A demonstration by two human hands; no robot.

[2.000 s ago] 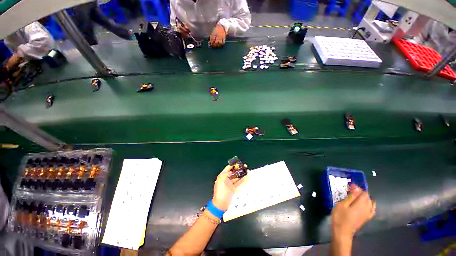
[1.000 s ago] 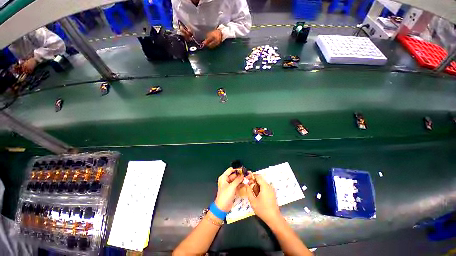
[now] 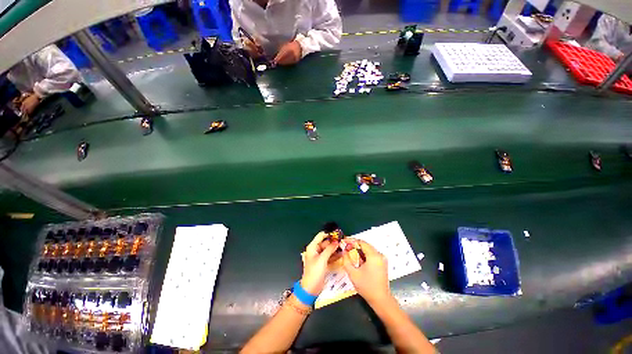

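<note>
My left hand [image 3: 317, 266], with a blue wristband, holds a small black-and-copper unit [image 3: 334, 234] between its fingers, above the white adhesive sheet [image 3: 391, 250]. My right hand [image 3: 367, 271] meets it from the right, its fingertips at the unit's lower edge. A small pale spot shows between the fingertips, too small to tell whether it is a separate piece. The sheet lies tilted on the green bench under both hands, which hide its left part. The blue bin [image 3: 514, 268], with small white pieces inside, stands to the right of my hands.
Tiny white squares [image 3: 441, 267] lie between sheet and bin. A long white sheet stack [image 3: 188, 287] and a clear blister tray [image 3: 93, 276] of units lie left. Units [image 3: 421, 173] are spaced on the green belt. Across it are a person in white, loose white parts [image 3: 357, 76] and a white grid tray [image 3: 481, 62].
My right hand has left the blue bin and joined my left hand at the unit. Over the last second both hands have stayed together, with only slight finger movement.
</note>
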